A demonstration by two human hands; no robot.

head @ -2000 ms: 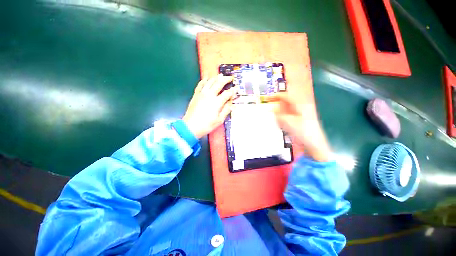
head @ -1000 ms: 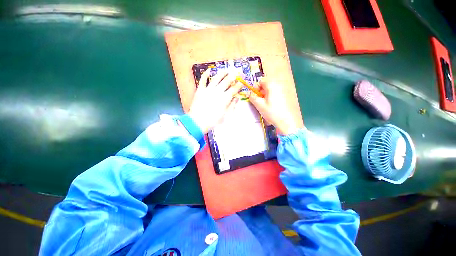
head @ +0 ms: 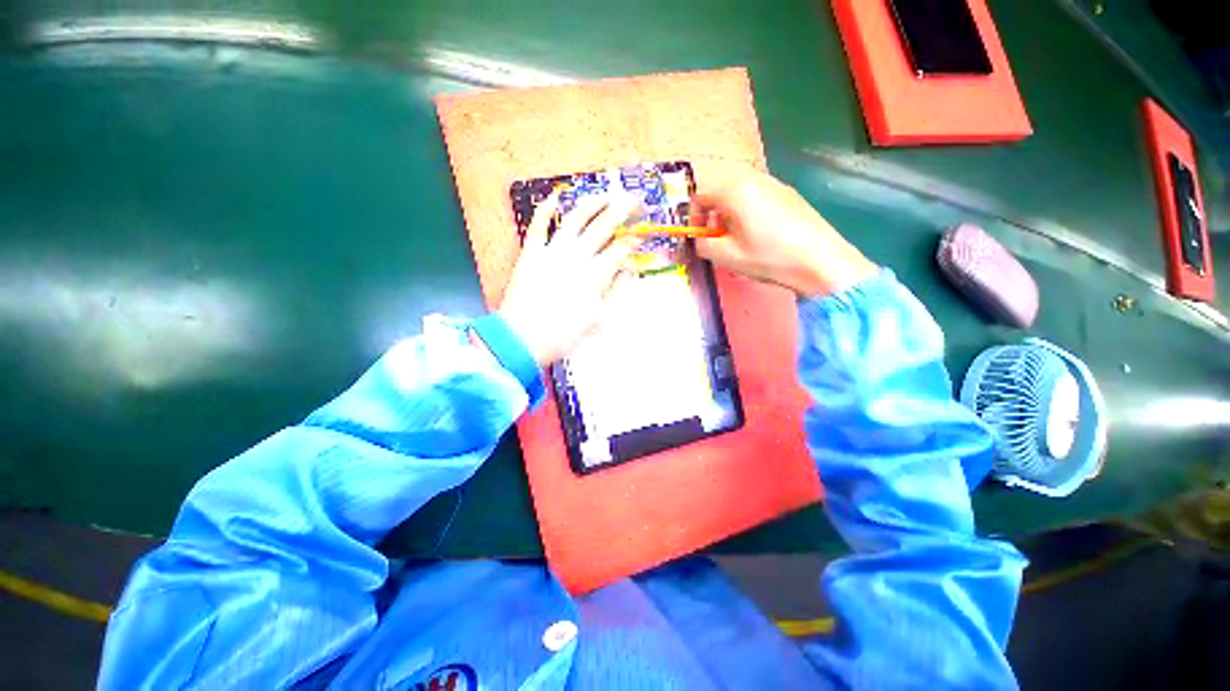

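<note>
The open tablet (head: 648,365) lies on a red-orange foam pad (head: 675,506), its large pale battery facing up. The blue-and-silver main board (head: 614,185) is at its far end. A yellow-green strip (head: 661,271) lies between board and battery. My left hand (head: 564,277) rests over the tablet's left side with fingertips on the board, covering part of it; whether it grips anything is hidden. My right hand (head: 762,230) is at the tablet's right edge and holds an orange-yellow stick (head: 670,231), which points left across the board towards my left fingers.
A pinkish-grey oblong object (head: 989,275) and a light-blue desk fan (head: 1036,416) stand on the green bench (head: 337,135) at the right. Two more red-orange pads (head: 884,101) with dark-screened tablets (head: 942,34) lie further off at the upper right.
The stick now shows in my right hand and lies nearly level, after slanting a second ago. My right hand has moved further up and right. My left hand stays over the board.
</note>
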